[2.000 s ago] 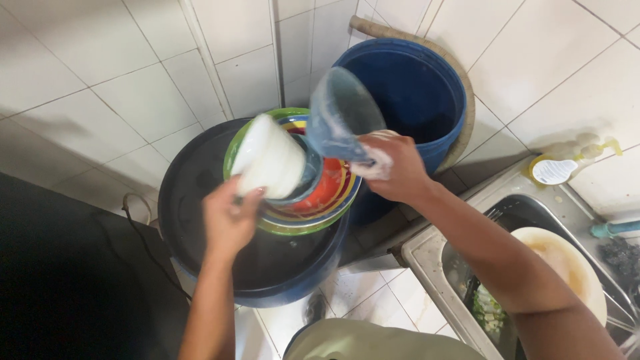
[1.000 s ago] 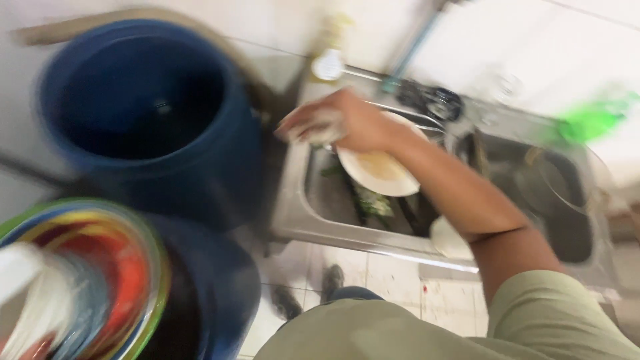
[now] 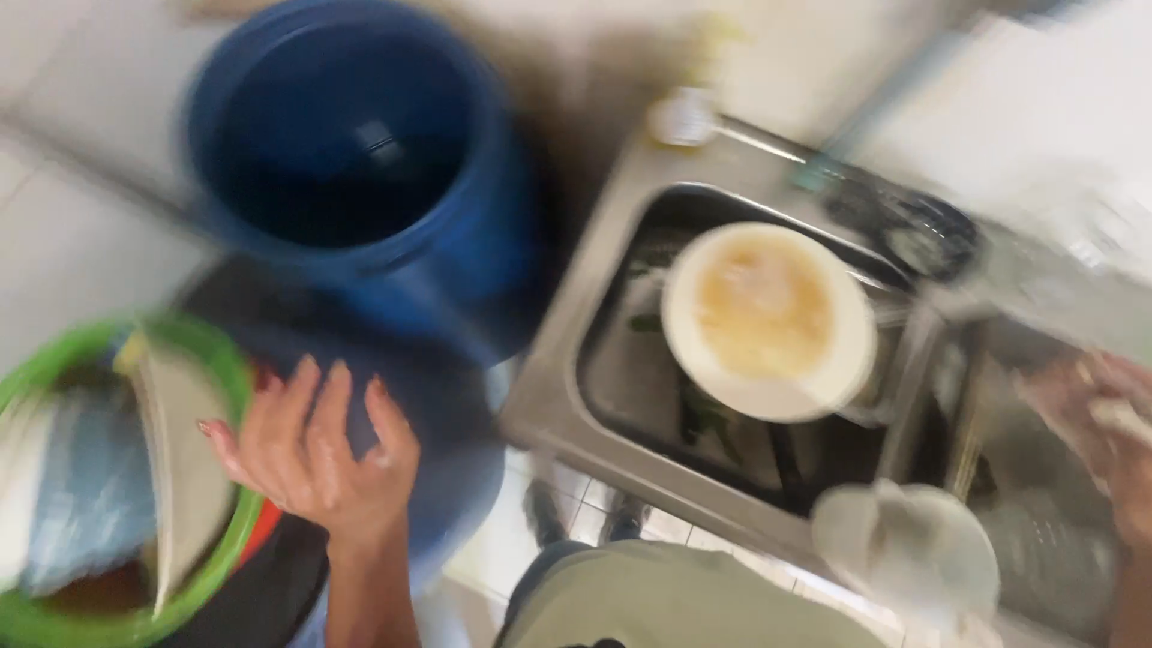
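Note:
My left hand (image 3: 328, 441) is spread with its fingers apart, next to the rim of a green-edged basin (image 3: 236, 517); it holds nothing. Inside that basin stand a pale dish (image 3: 184, 450) and a bluish clear container (image 3: 90, 495). At the right edge my right hand (image 3: 1093, 414) hovers over the right sink bowl, blurred, with something whitish at its fingers; what it is I cannot tell. A cream plate with yellowish liquid or residue (image 3: 765, 306) lies in the left sink bowl. A whitish bowl (image 3: 909, 549) rests near the front of the sink.
An open blue barrel (image 3: 360, 135) stands left of the steel sink (image 3: 558, 360). Below it is a dark barrel lid (image 3: 270, 576) under the basin. A bottle of yellow liquid (image 3: 688, 117) and a dark scrubber or bundle (image 3: 909, 225) sit on the sink's back ledge.
My right hand has moved right, from over the left sink bowl to the right bowl. The clear container it held two seconds ago is out of it. The view has swung toward the sink.

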